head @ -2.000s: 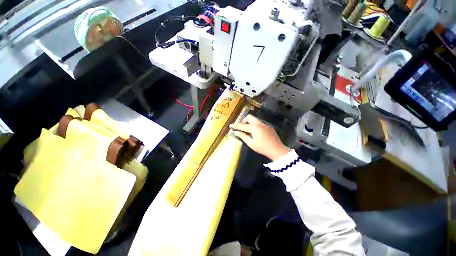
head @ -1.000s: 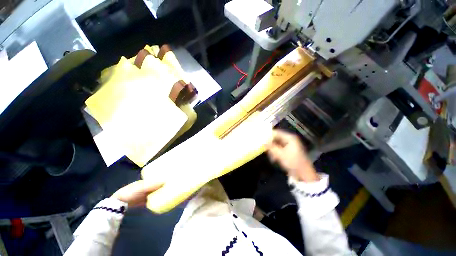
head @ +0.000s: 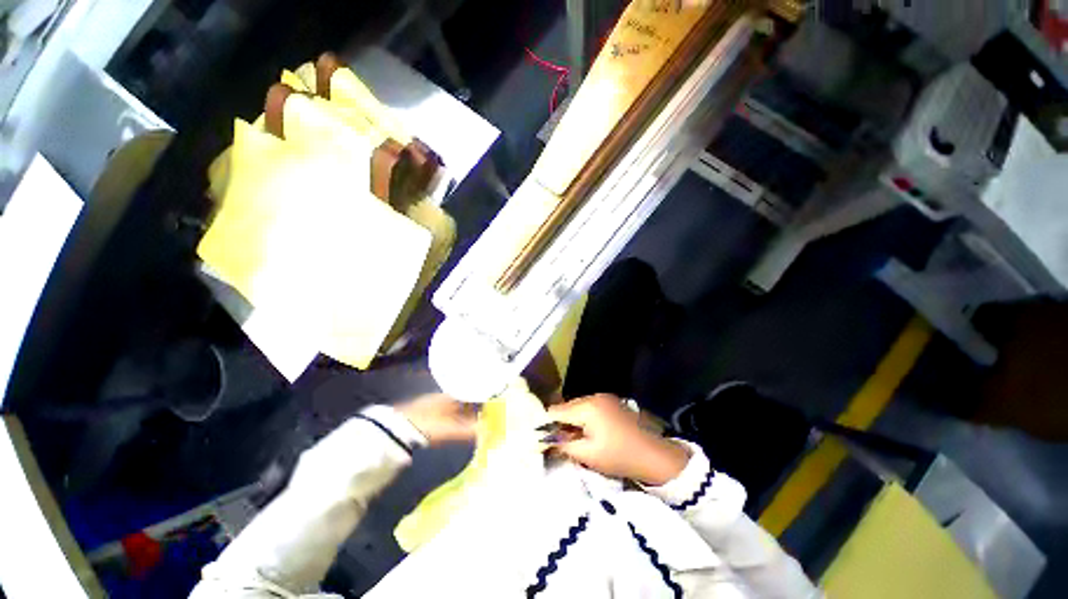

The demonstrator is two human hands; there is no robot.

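Observation:
My left hand [head: 443, 418] holds a yellow fabric piece [head: 474, 474] at the rounded near end of the machine's long narrow arm [head: 469, 360]. My right hand [head: 618, 438] is closed at the top of the same piece; a small dark item, not clear, shows at its fingers. The piece is off the arm and hangs in front of my body, bunched. The amber guide plate [head: 609, 88] with dark handwriting and a brown slot lies along the bare white arm. The sewing head is out of view.
A stack of yellow pieces [head: 316, 234] with brown cuffs sits on a white board [head: 459, 135] left of the arm. Another yellow pile [head: 908, 550] is low at the right, by a yellow floor line [head: 881, 392]. White machine housing [head: 954, 135] stands at upper right.
The yellow piece has come off the arm toward my body, leaving the arm bare. Both hands have drawn together at its near end. The view has shifted down, away from the sewing head.

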